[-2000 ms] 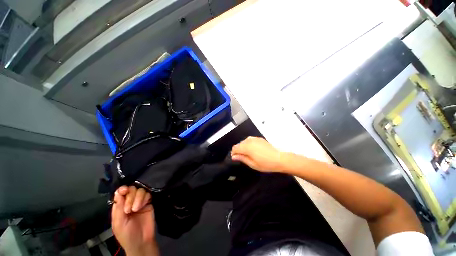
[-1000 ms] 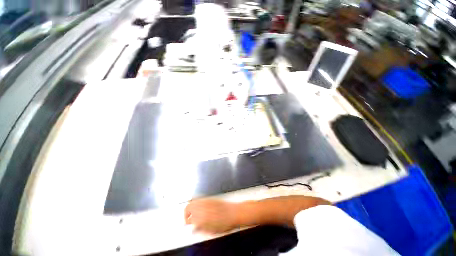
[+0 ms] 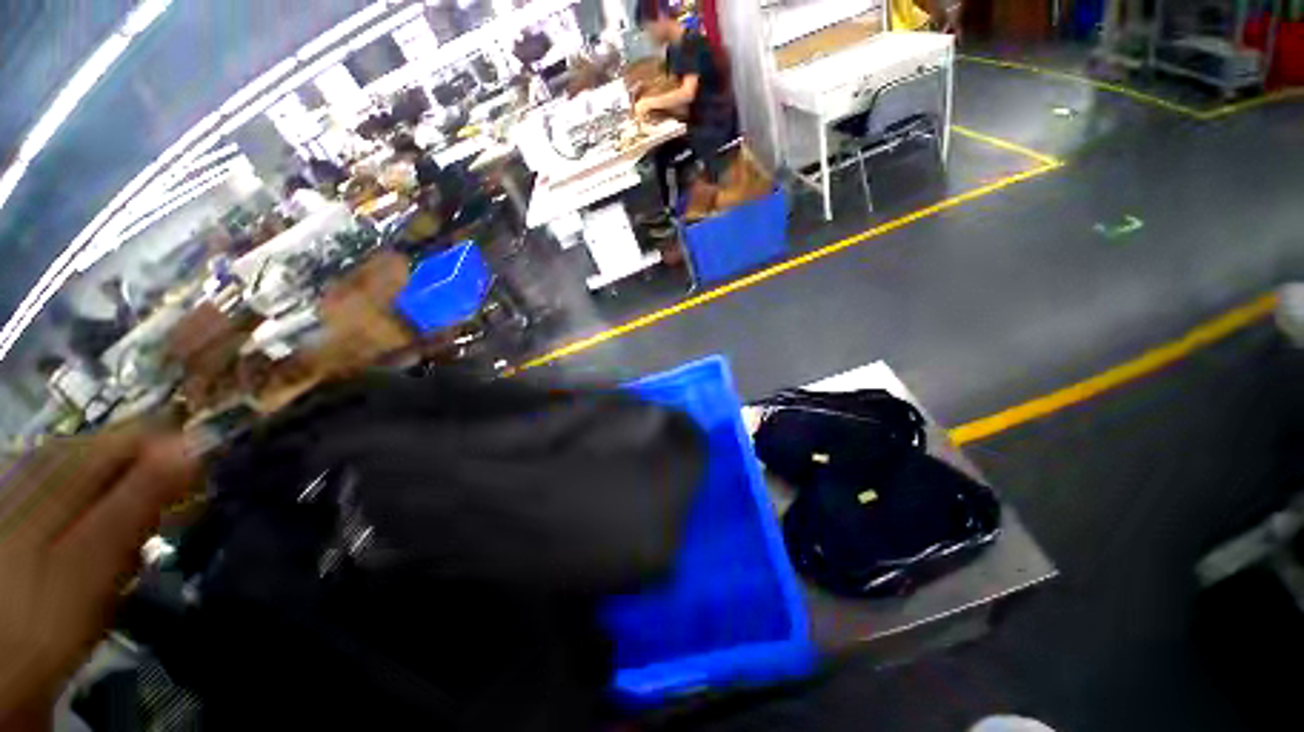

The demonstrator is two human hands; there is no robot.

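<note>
A black fabric bag bundle point(image 3: 486, 479) is close to the camera at lower left, with pale zipper lines on it. It covers the left part of a blue plastic crate point(image 3: 715, 665). My left hand point(image 3: 86, 558) is blurred and cut off by the left edge, with its fingers at the bundle's left side. It appears to hold the bundle, though the grip is blurred. My right hand is not in view.
Black bag pieces point(image 3: 894, 522) with pale edge lines and small yellowish stickers lie on a side stand point(image 3: 987, 594) right of the crate. Beyond are yellow floor lines, a white table point(image 3: 865, 72), a chair, other blue crates and a person at a machine.
The view has turned from the first crate, past the machine table, to another crate and side stand. The black bundle is now raised close to the camera. My right hand has left the view.
</note>
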